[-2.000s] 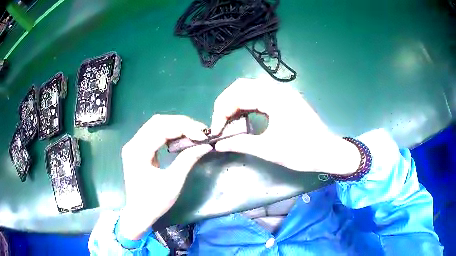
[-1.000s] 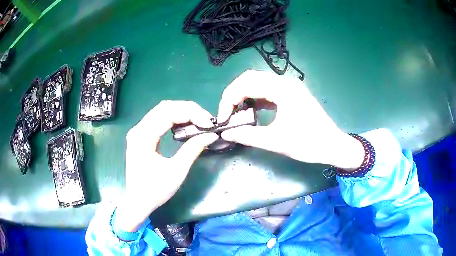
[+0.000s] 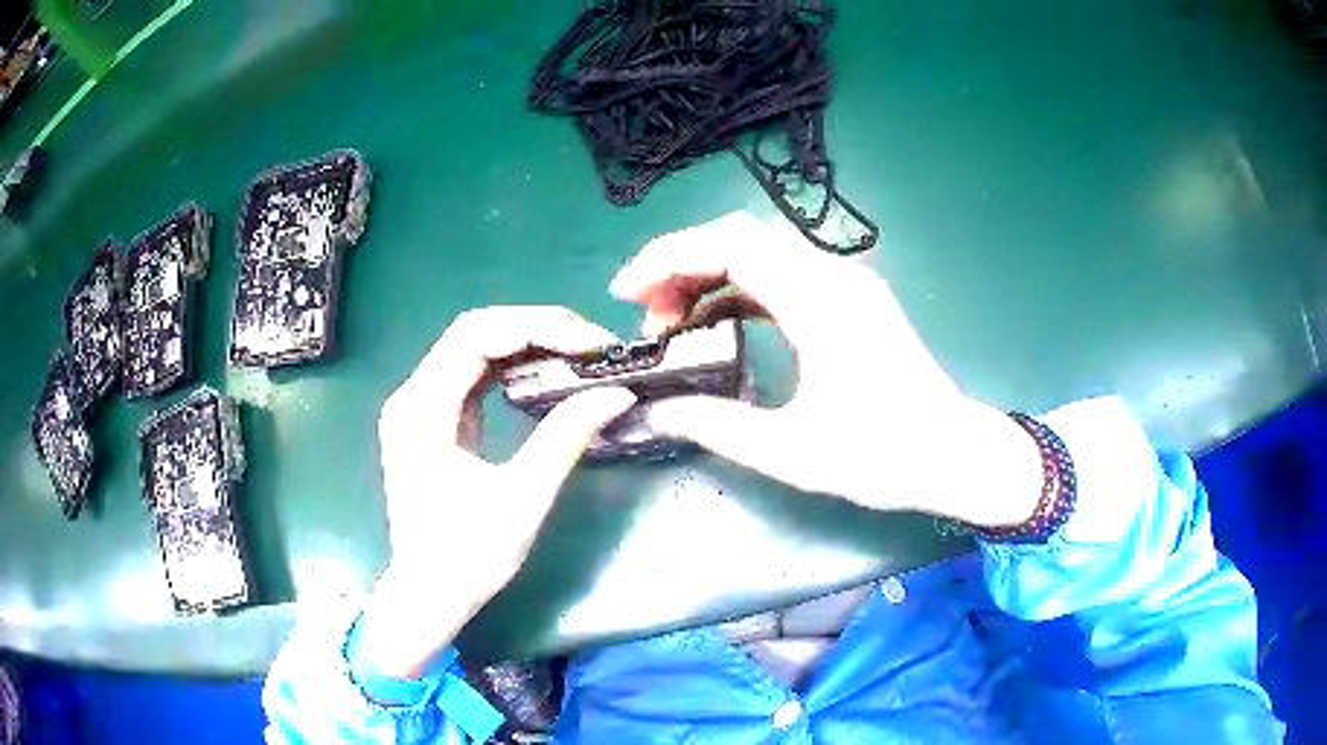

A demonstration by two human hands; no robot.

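A palm-sized trail camera unit [image 3: 640,389] is held between my two hands above the bench, its narrow edge up, with a dark notch holding small parts at the middle of that edge. My left hand [image 3: 473,437] grips its left end between thumb and fingers. My right hand [image 3: 830,386] grips its right end, thumb along the near side and index finger lifted behind the notch. The unit's broad faces are mostly hidden. I cannot tell whether a sealing ring is on it.
A tangled pile of black sealing rings [image 3: 684,88] lies beyond my hands, one loop sticking out toward my right hand. Several waiting units [image 3: 291,262] with board-like faces lie at the left on the green bench [image 3: 1048,189].
The unit's edge shows more fully and its middle notch is uncovered. My right fingertips have lifted and drawn apart from the left ones.
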